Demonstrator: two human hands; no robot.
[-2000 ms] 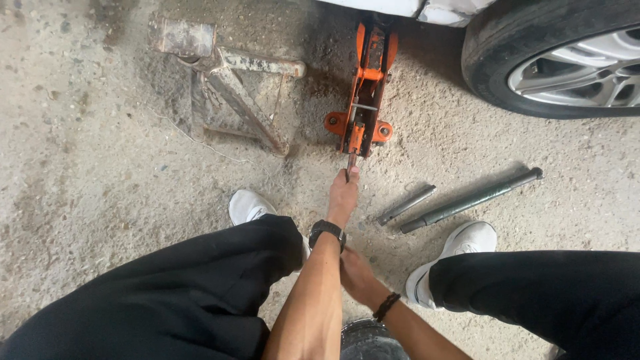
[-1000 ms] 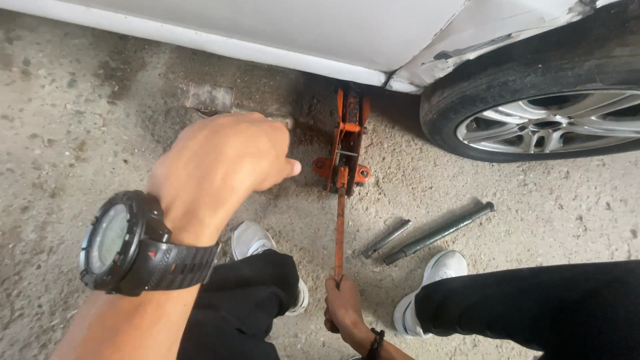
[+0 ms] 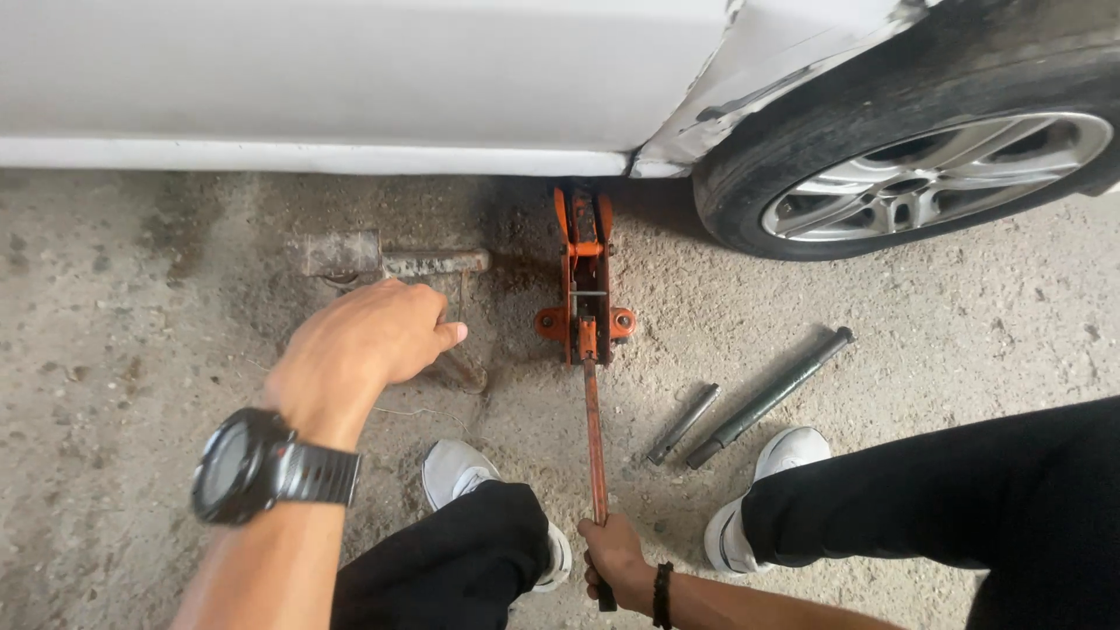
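My right hand (image 3: pixel 619 560), with a dark bracelet at its wrist, grips the lower end of a rust-red metal jack handle (image 3: pixel 594 429). The handle's upper end sits in the socket of an orange floor jack (image 3: pixel 586 289), whose front reaches under the sill of a white car (image 3: pixel 350 87). My left hand (image 3: pixel 372 341), wearing a black watch (image 3: pixel 241 468), is raised over a worn metal stand (image 3: pixel 433 262) on the ground and hides part of it. Its fingers are bent and mostly turned from view; whether they hold anything is not visible.
Right of the handle lie a short metal tube (image 3: pixel 684 423) and a longer dark green metal bar (image 3: pixel 770 398) on the rough concrete. A car wheel (image 3: pixel 919 188) stands at upper right, below scraped bodywork. My white shoes (image 3: pixel 457 472) are on both sides of the handle.
My left hand was low near the jack's rear and is now raised to the left over the metal stand. The view has shifted to show more of the car.
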